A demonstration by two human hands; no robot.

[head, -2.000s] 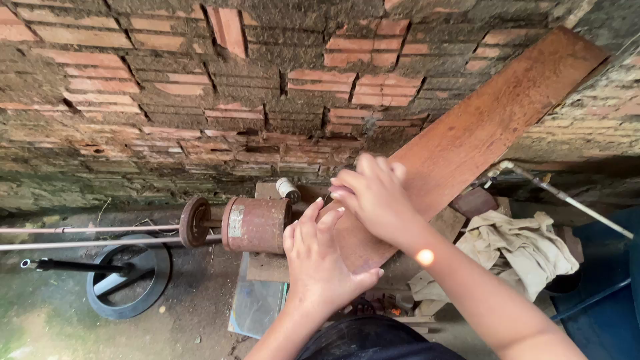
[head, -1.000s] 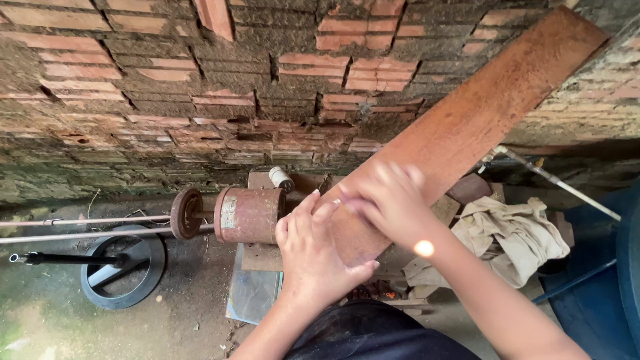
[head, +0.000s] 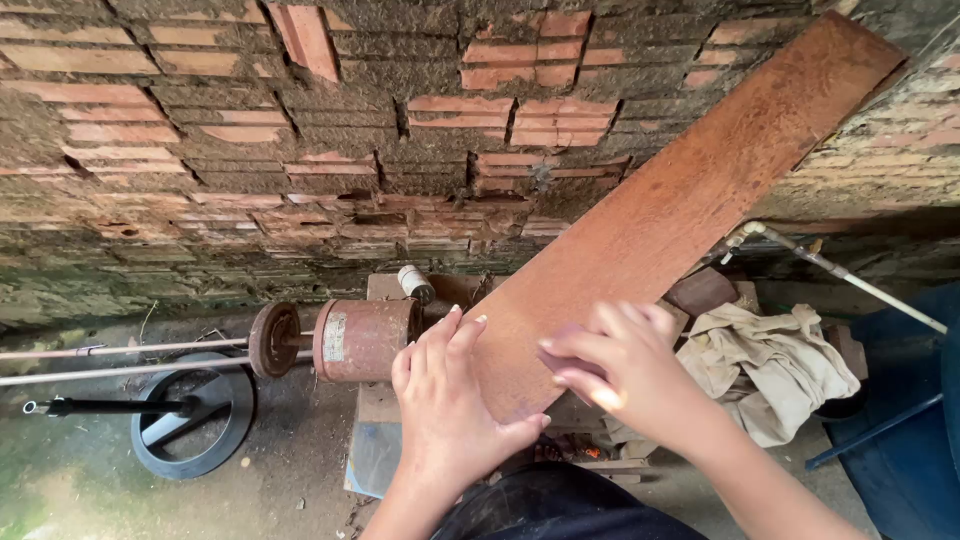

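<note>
A long reddish-brown wooden board [head: 637,202] slants from in front of my body up to the right, its far end near the brick wall. My left hand [head: 457,397] lies over the board's near end, fingertips on its left edge and thumb toward its near edge. In my right hand [head: 622,360], a small purplish-brown piece, perhaps folded sandpaper, is pinched against the board near its right edge. Motion blurs the fingers, so the piece's exact shape cannot be told.
A brick wall [head: 337,135] runs behind. On the left are a rusty motor-like cylinder [head: 367,341], a pulley wheel [head: 274,340], metal rods and a round black base [head: 195,457]. A beige cloth [head: 765,367], a pipe [head: 862,285] and a blue container [head: 900,450] stand right.
My right hand has moved down toward the board's near right edge, and the purplish-brown piece in it shows more. My left hand has stayed at the board's near end.
</note>
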